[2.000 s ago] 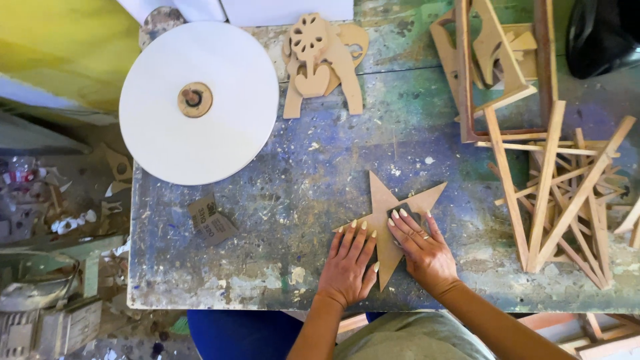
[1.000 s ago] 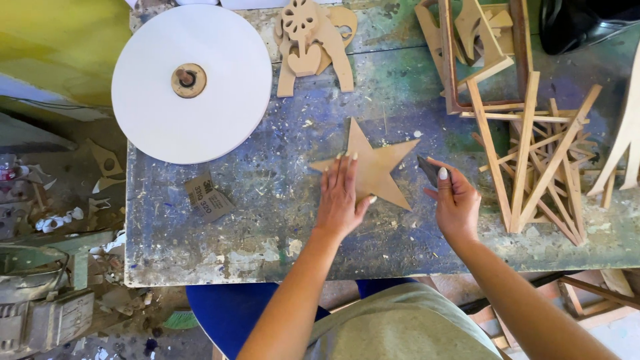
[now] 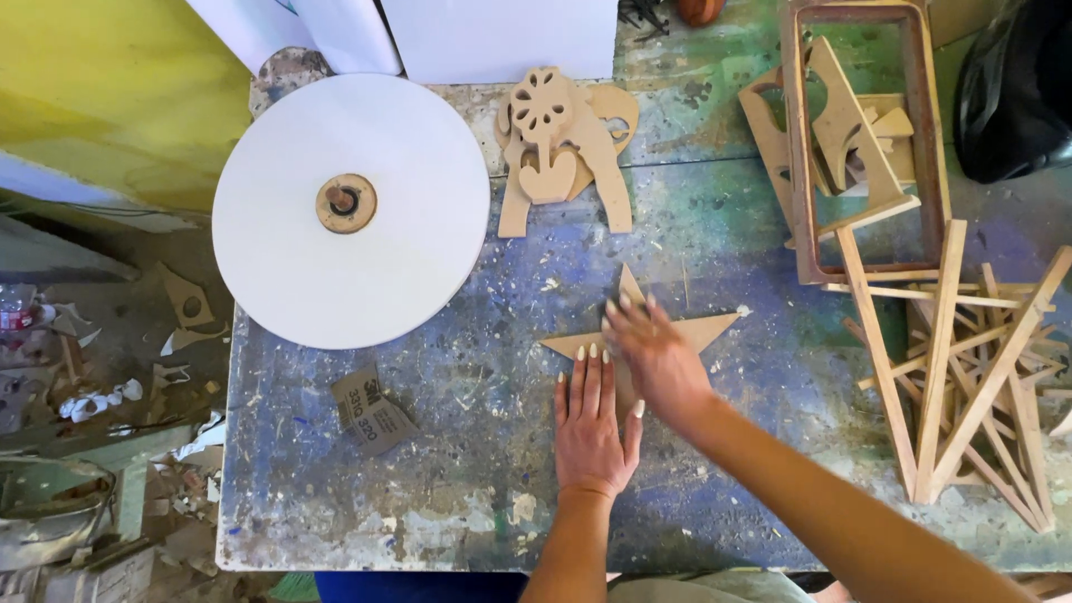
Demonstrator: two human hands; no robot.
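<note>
A flat star cut from wood board (image 3: 710,330) lies on the paint-stained table, partly covered by both hands. My left hand (image 3: 593,427) rests flat on its lower left part, fingers pointing away from me. Over the star's middle is my right hand (image 3: 657,352), slightly blurred, fingers bent a little and palm down. Whether a piece of sandpaper is under the right hand cannot be seen. Another piece of sandpaper (image 3: 373,412), creased and printed on its back, lies to the left of the hands.
A large white disc (image 3: 276,226) with a wooden hub stands at the left. Cut board shapes (image 3: 615,193) are stacked behind the star. To the right are a wooden frame (image 3: 806,167), a pile of wooden strips (image 3: 940,360) and a black object (image 3: 1013,100). Scraps litter the floor at left.
My right hand, which held a small dark piece of sandpaper beside the star one second ago, is now over the star. My left hand is still on the star.
</note>
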